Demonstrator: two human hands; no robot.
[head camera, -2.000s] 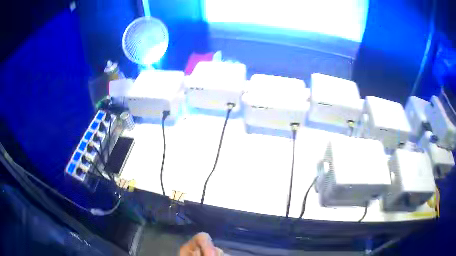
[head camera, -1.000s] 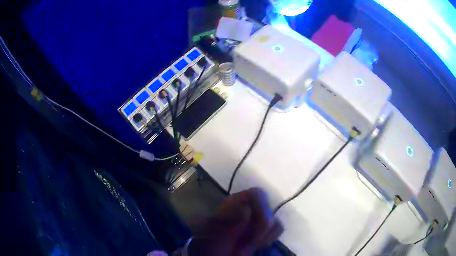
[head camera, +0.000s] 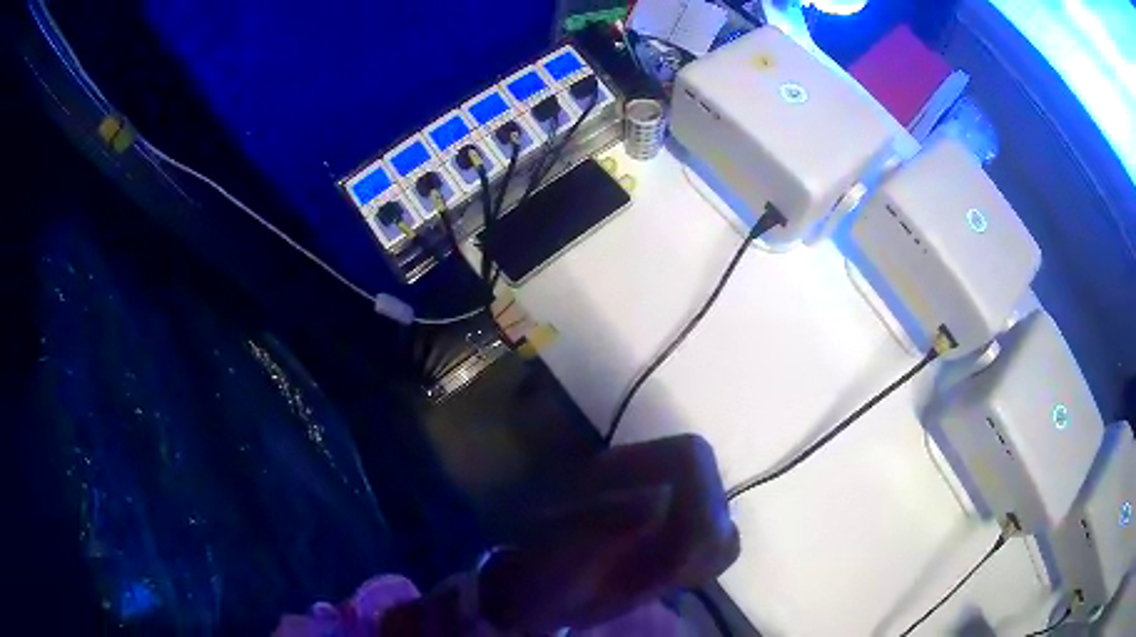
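A white projector with a lit ring light stands at the table's far left end, a black power cord running from it to the front edge. A second white projector stands to its right, also with a cord. My left hand is a dark, blurred shape at the bottom, over the table's front edge and crossing the cords' line of sight. Its fingers are not distinct, and I cannot tell whether it holds anything. My right hand is not recognisable in view.
A socket strip with black plugs lies at the left, beside a flat black rectangle and a silvery cylinder. More projectors stand at the right. A red block is behind. A white cable hangs at the left. Pinkish lumps are unclear.
The view has swung toward the left end of the table and moved closer. The hand has come further into view, from the bottom edge to over the table's front edge. The projectors stay standing.
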